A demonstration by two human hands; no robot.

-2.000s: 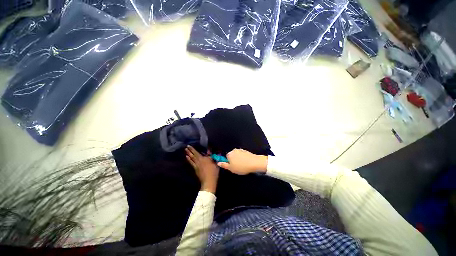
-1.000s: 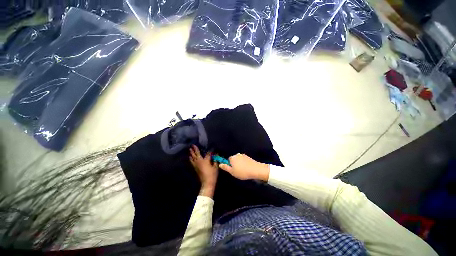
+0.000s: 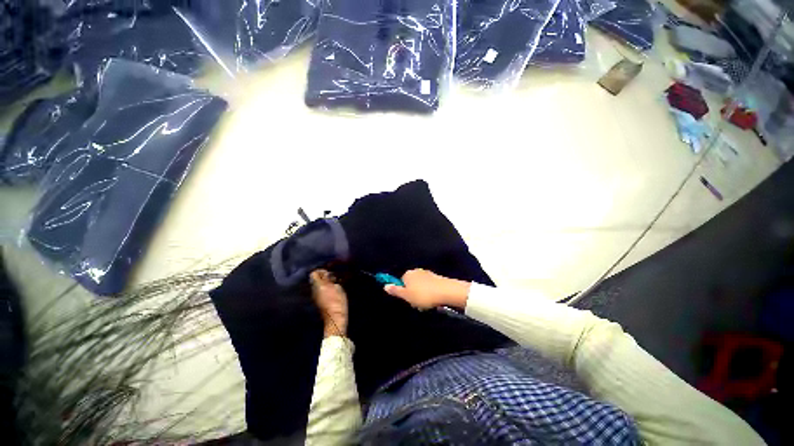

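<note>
A black garment point(image 3: 383, 226) lies spread on the cream table in front of me. Its opening has a dark grey-blue band point(image 3: 339, 237) at the upper left. My left hand point(image 3: 331, 300) is at the lower edge of this band, its fingertips pinched on the garment there. My right hand point(image 3: 428, 290) is closed around a small teal tool point(image 3: 388, 280), to the right of my left hand and over the garment. The tool's tip is hard to see against the black cloth. Small tags point(image 3: 302, 215) show just above the band.
Shiny bagged dark garments point(image 3: 131, 174) lie at the left and along the back. At the right are a brown packet point(image 3: 620, 77), a dark red pincushion point(image 3: 687, 100), a red tool point(image 3: 740, 115) and a pen point(image 3: 711, 187). A red stool point(image 3: 744, 364) stands on the floor.
My left hand has moved left, away from the teal tool, and its fingers have gone from spread flat to pinched. The right hand still holds the tool. The view has shifted slightly.
</note>
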